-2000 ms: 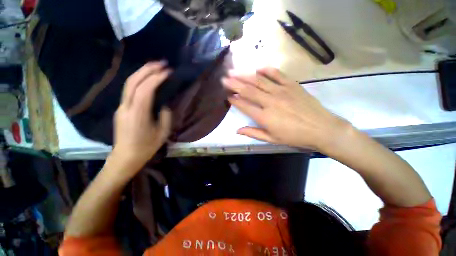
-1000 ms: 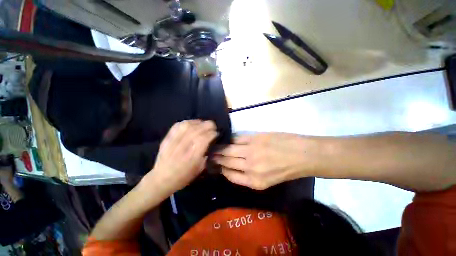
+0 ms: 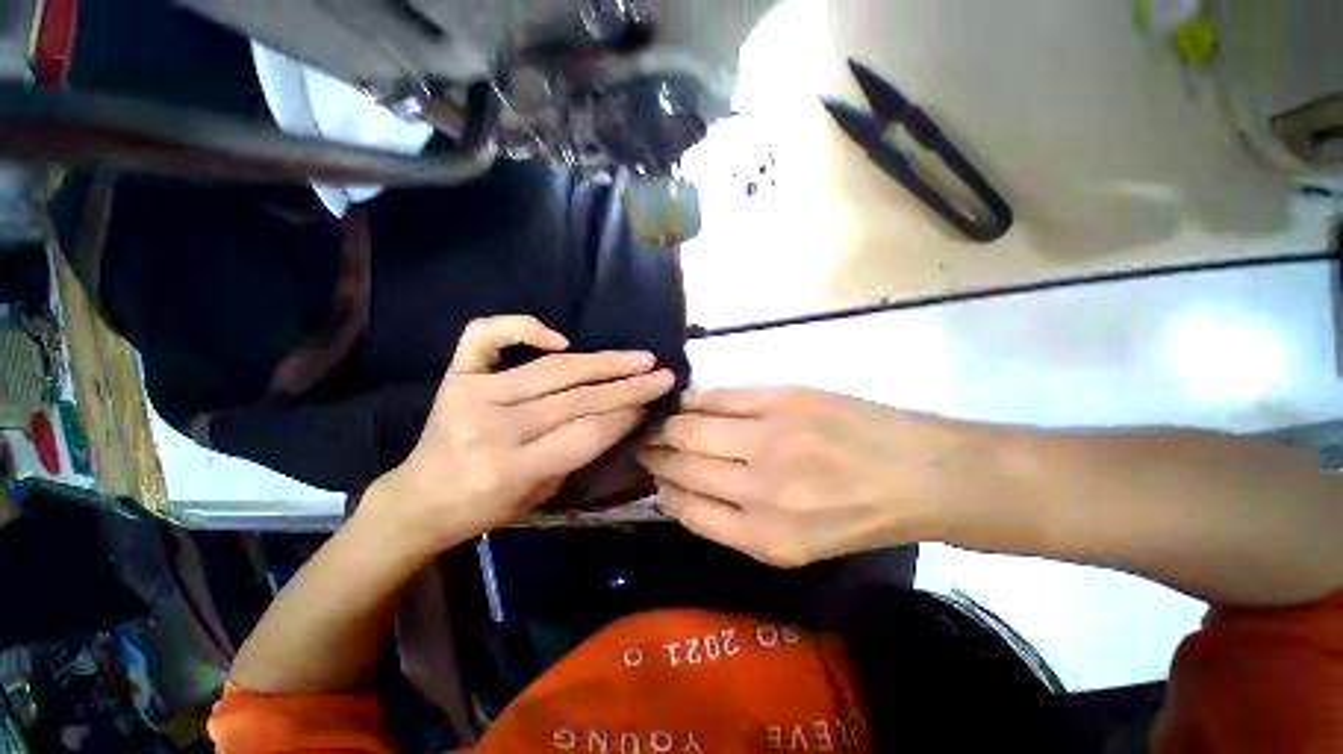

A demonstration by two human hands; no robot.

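The black garment fabric (image 3: 471,273) spreads left of and under the presser foot area (image 3: 663,206). A brown strip (image 3: 342,302) lies on it. My left hand (image 3: 538,420) lies on the fabric near the table's front edge, fingers at its right edge. My right hand (image 3: 803,471) pinches the same fabric edge from the right, its fingertips close to my left fingertips. The fingertips partly hide the pinched edge. A white piece (image 3: 332,125) lies at the upper left, partly behind a machine bar.
Black thread snips (image 3: 928,155) lie open on the cream machine bed (image 3: 1090,162), right of the needle area. The machine head (image 3: 575,89) overhangs the top. A dark object is cut off at the right rim. A yellow item (image 3: 1190,40) sits at the upper right.
Both hands have moved nearer me, from beside the needle area to the fabric's edge at the table front. The fabric now extends straight from the foot towards me, and the machine head shows more.
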